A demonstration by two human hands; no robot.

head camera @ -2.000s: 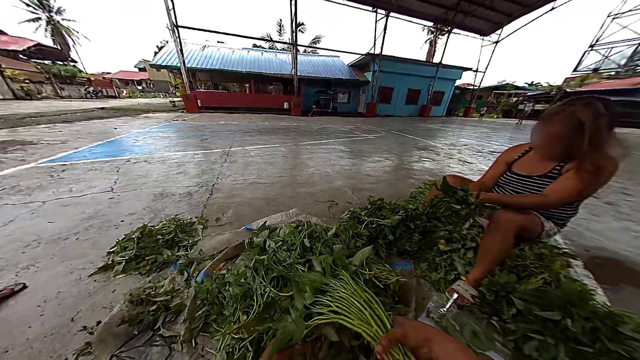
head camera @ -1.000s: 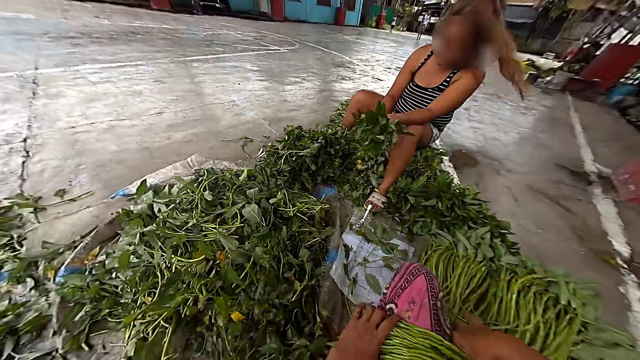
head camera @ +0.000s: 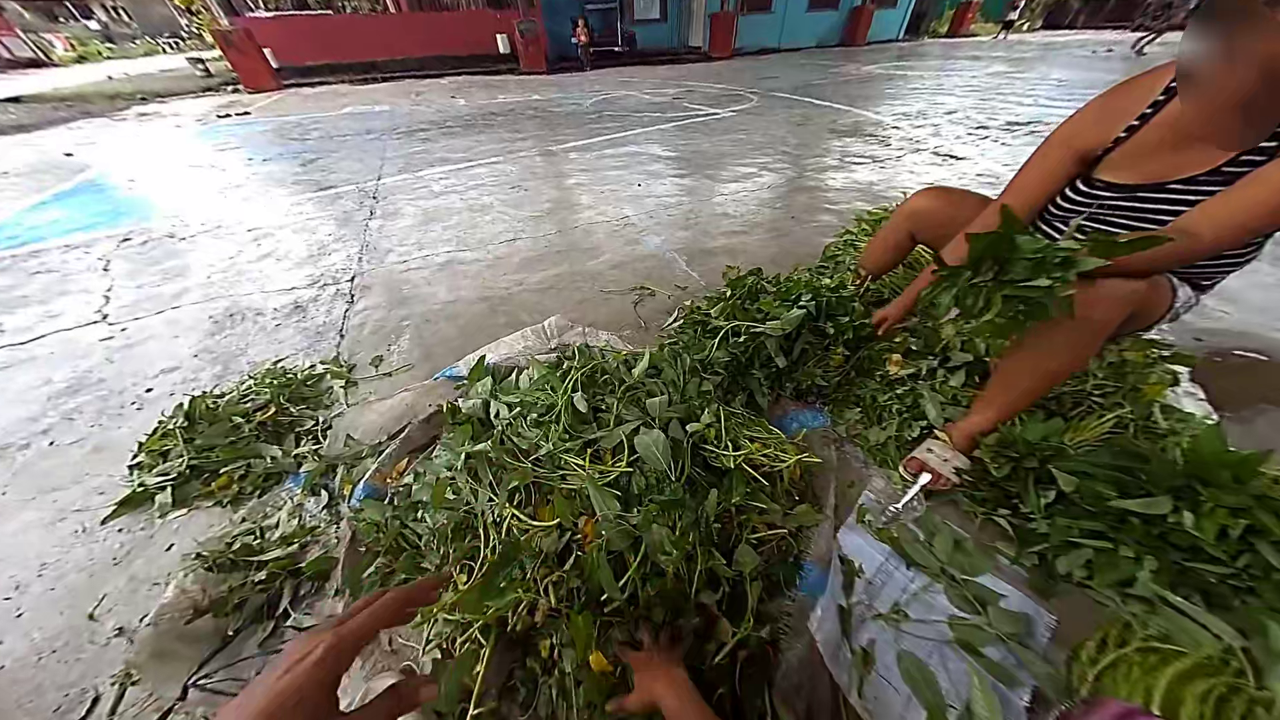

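Observation:
A large heap of leafy green stems [head camera: 620,470] lies on woven plastic sacks in front of me. At its lower left edge is my left hand [head camera: 340,655], fingers apart and holding nothing that shows. My right hand [head camera: 660,675] reaches into the near side of the heap with fingers spread; leaves hide the fingertips. A smaller pile of leafy stems [head camera: 240,430] lies to the left. At the lower right corner, bundled green stems [head camera: 1170,670] sit partly out of view.
A seated person in a striped top [head camera: 1130,210] holds a leafy bunch [head camera: 1020,270] at the right, one sandaled foot beside the heap. A white sack [head camera: 930,610] lies near that foot. Cracked concrete with painted lines [head camera: 500,230] extends beyond, up to a red wall [head camera: 390,42].
Both hands were at a bundle of stems one second ago; now they are at the large heap, without that bundle. The view has swung left since then.

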